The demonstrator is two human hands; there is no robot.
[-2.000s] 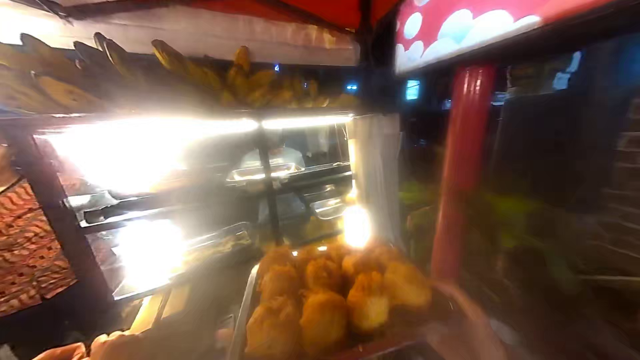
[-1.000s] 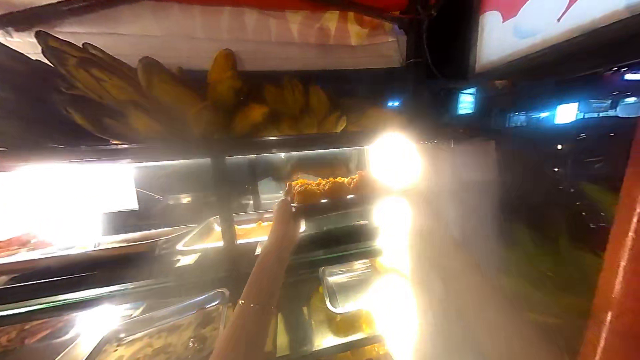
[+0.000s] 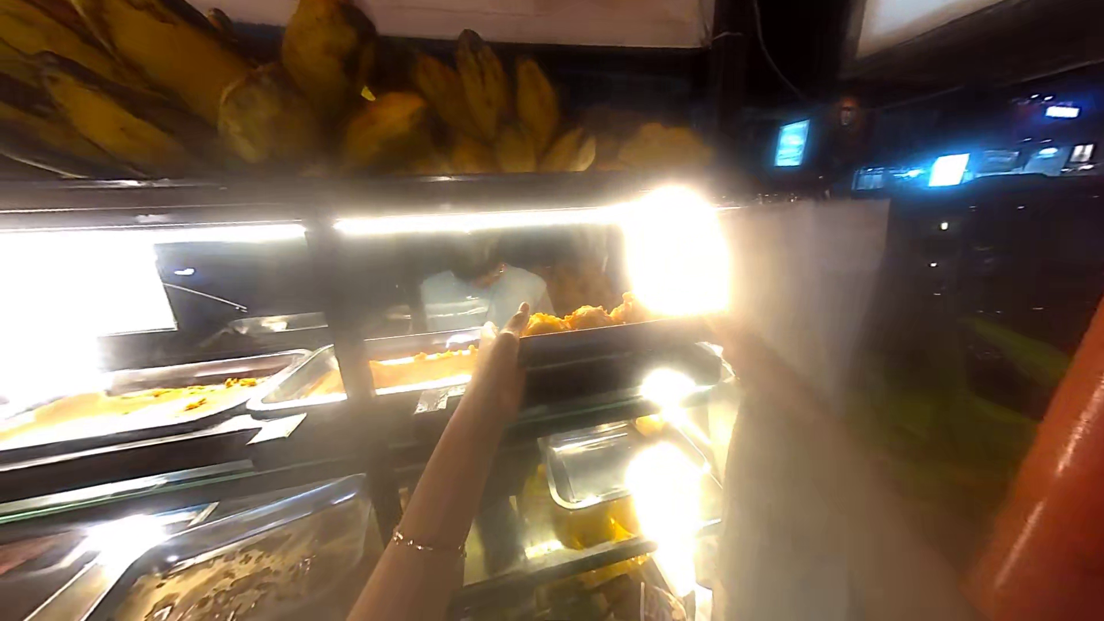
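A tray (image 3: 604, 349) of golden fried food pieces (image 3: 591, 317) is at the upper shelf of a lit display case, right of the dark post. My left hand (image 3: 504, 345), a thin bracelet on its wrist, grips the tray's left end. From the right my other arm reaches toward the tray's right end; glare and blur hide most of my right hand (image 3: 729, 332), so its hold cannot be told. Left of the tray on that shelf is a metal tray (image 3: 297, 388) with pale orange food.
Bunches of bananas (image 3: 267, 112) lie on top of the case. Below are an upright-edged metal tray (image 3: 591, 466) and a large tray (image 3: 345, 509). The dark post (image 3: 345, 319) divides the case front. A red pole (image 3: 1048, 483) stands at right.
Two seconds ago the tray of fried pieces was low in front of the case; now it is at the upper shelf. The view has come nearer to the case.
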